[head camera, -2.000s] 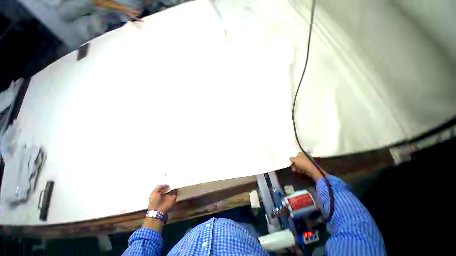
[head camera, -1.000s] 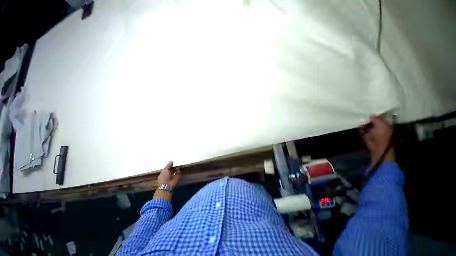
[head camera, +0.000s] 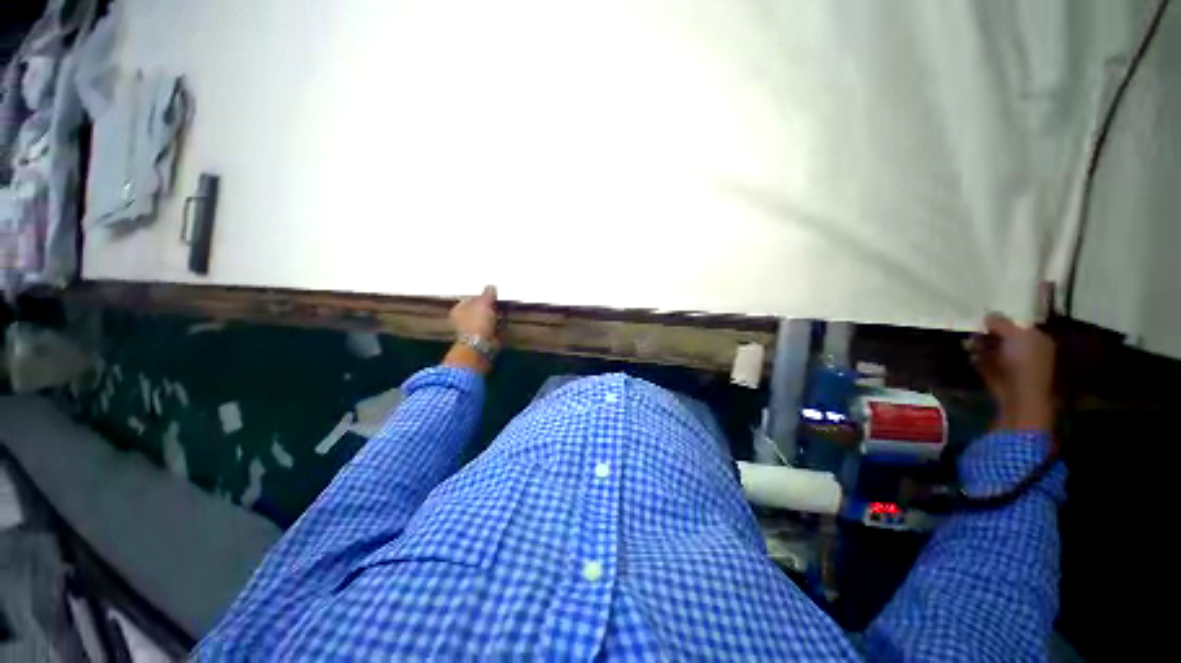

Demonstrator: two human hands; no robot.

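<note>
The white fabric ply [head camera: 518, 156] covers the table, its near edge lying along the brown table edge [head camera: 583, 334]. My left hand [head camera: 477, 317] is at the near edge left of centre, fingers pinching the cloth edge. My right hand [head camera: 1019, 352] grips the cloth edge at the right, where folds run up from the fingers. The end cutter [head camera: 903, 425], with red-and-white label and lit red digits, sits off the table's near side on its silver track [head camera: 787, 376], left of my right forearm. Its white cylinder [head camera: 790, 488] points left.
A short dark bar with a handle [head camera: 202, 224] lies on the cloth at the left, near a grey-white flat pile [head camera: 134, 149]. A black cable [head camera: 1101, 143] runs over the cloth at the right. White scraps [head camera: 231, 417] lie on the green floor. More cloth pieces lie at the far left.
My right hand has moved right with the cloth edge, which now shows folds there. My left hand stays at the near edge. The view has tilted down, showing more floor and less of the far table.
</note>
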